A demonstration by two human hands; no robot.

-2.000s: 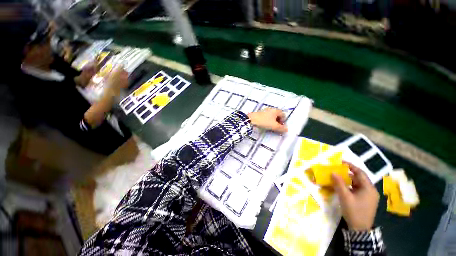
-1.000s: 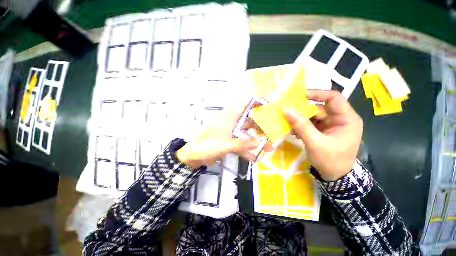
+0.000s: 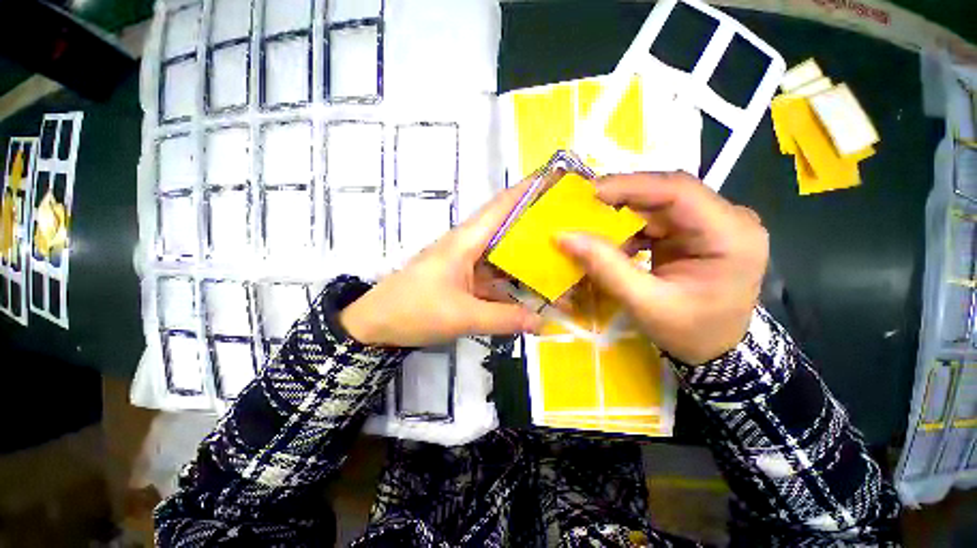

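My left hand (image 3: 445, 284) holds a thin rectangular phone frame (image 3: 516, 210), tilted, in front of me. My right hand (image 3: 686, 262) pinches a yellow adhesive piece (image 3: 549, 238) between thumb and fingers. The yellow piece lies over the frame's open centre and covers most of it; whether it is stuck down I cannot tell. Die-cut adhesive sheets (image 3: 600, 377) with yellow rectangles lie below and behind my hands, partly hidden. The near blister tray (image 3: 437, 86) at left holds rows of dark-edged frames.
A white waste grid (image 3: 699, 54) lies at the top right of the stack. Loose yellow liner pieces (image 3: 823, 134) are heaped right of it. A second blister tray (image 3: 930, 353) stands at the far right edge. Waste sheets with yellow scraps (image 3: 54, 219) lie at far left.
My left hand has come from over the tray to the front and now holds a frame. My right hand has brought the yellow piece onto that frame. The view has turned downward.
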